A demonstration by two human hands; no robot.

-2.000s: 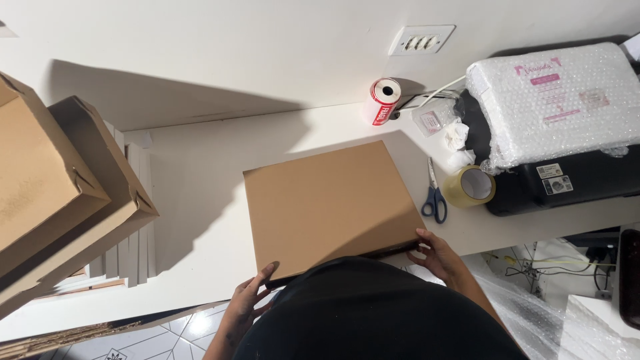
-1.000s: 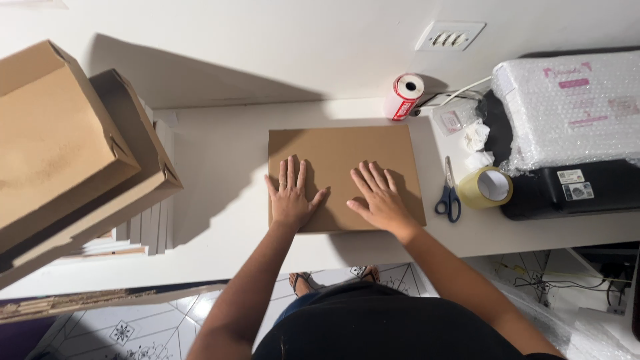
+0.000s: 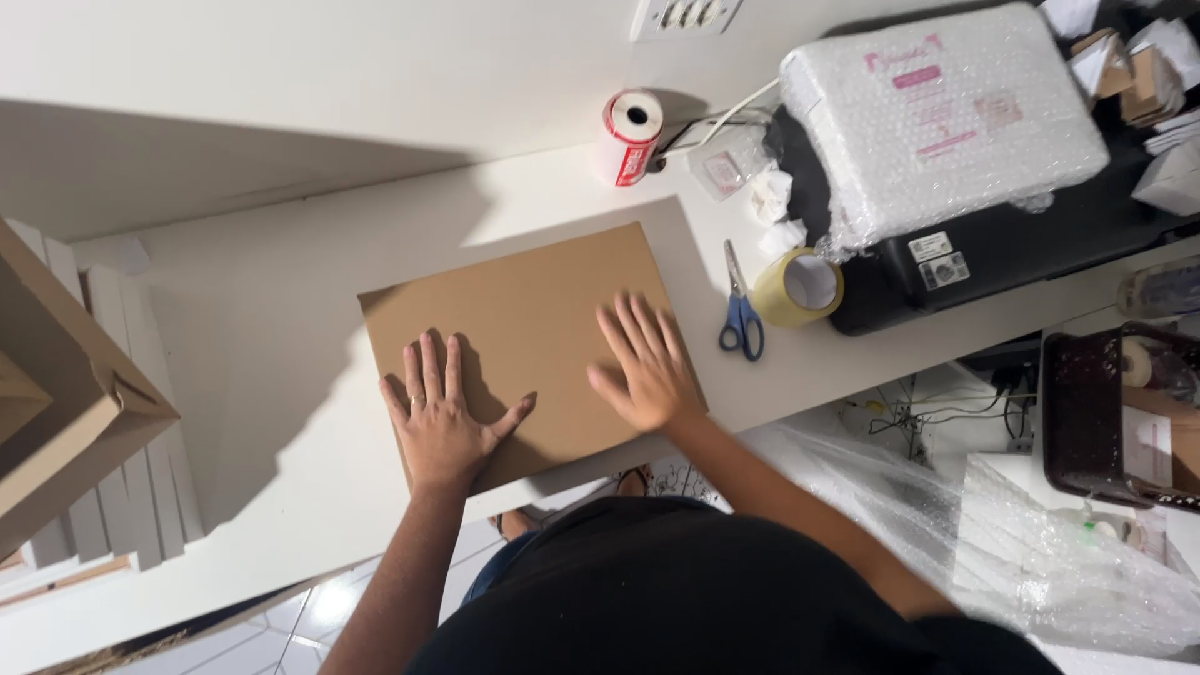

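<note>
A flat brown cardboard box (image 3: 534,328) lies on the white table, near its front edge. On its left part rests my left hand (image 3: 445,422), palm down with the fingers spread. My right hand (image 3: 642,370) is over the right part of the same cardboard, palm down, fingers apart and slightly blurred. Neither hand grips anything. Just right of the cardboard lie blue-handled scissors (image 3: 741,314), their blades toward the wall. A roll of clear yellowish tape (image 3: 799,287) stands beside them.
Brown cardboard boxes (image 3: 84,403) sit at the left over stacked white pieces (image 3: 164,469). Near the wall stands a red-and-white label roll (image 3: 631,138). A bubble-wrapped package (image 3: 947,122) lies on a black device (image 3: 975,272) at the right. Below are cables, bubble wrap (image 3: 1059,581) and a dark bin (image 3: 1078,412).
Two seconds ago my hands were at the cardboard's front corners; one second ago both lay on its top. Since then they have moved farther apart, toward its sides. The view has shifted and tilted.
</note>
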